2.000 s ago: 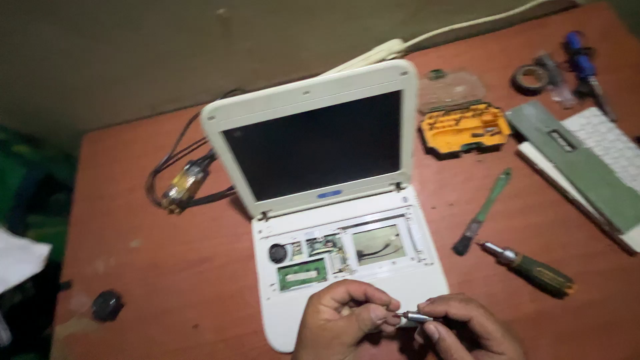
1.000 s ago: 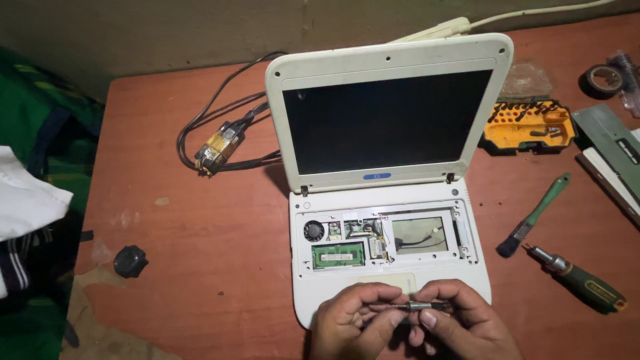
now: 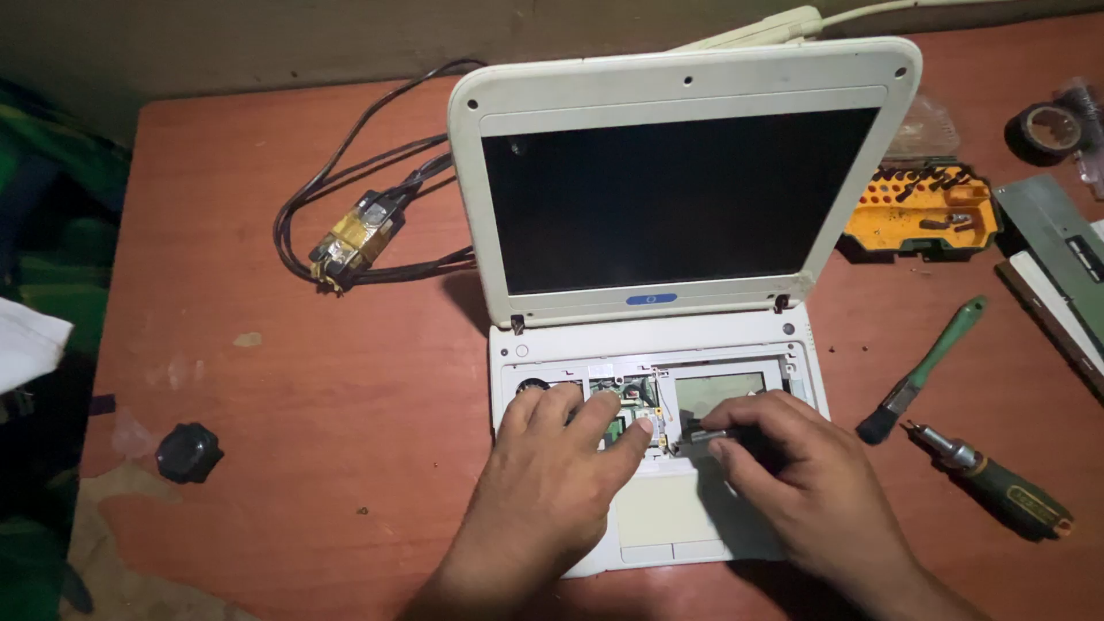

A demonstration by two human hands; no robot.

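Note:
A white laptop [image 3: 552,341] lies open on the table with its keyboard off and its inner parts bare; its screen [image 3: 673,203] is dark. My left hand [image 3: 556,470] rests spread over the left part of the opened base, partly covering the fan and the green memory module, and grips nothing that I can see. Between the thumb and fingers of my right hand [image 3: 798,474] is a small metal-shafted driver [image 3: 709,436]. Its tip points left, down at the frame near the middle of the base, just right of my left thumb.
Right of the laptop lie a green-handled brush [image 3: 936,358], a ratchet screwdriver [image 3: 992,479], an orange bit case [image 3: 927,216], black tape [image 3: 1044,134] and the removed keyboard or a panel [image 3: 1056,241]. To the left are a taped adapter [image 3: 360,233] with cables and a black knob [image 3: 188,453].
Both hands held the small driver together above the laptop's front edge; now they are apart. The left has come down onto the base, and the right has brought the driver to the inner frame.

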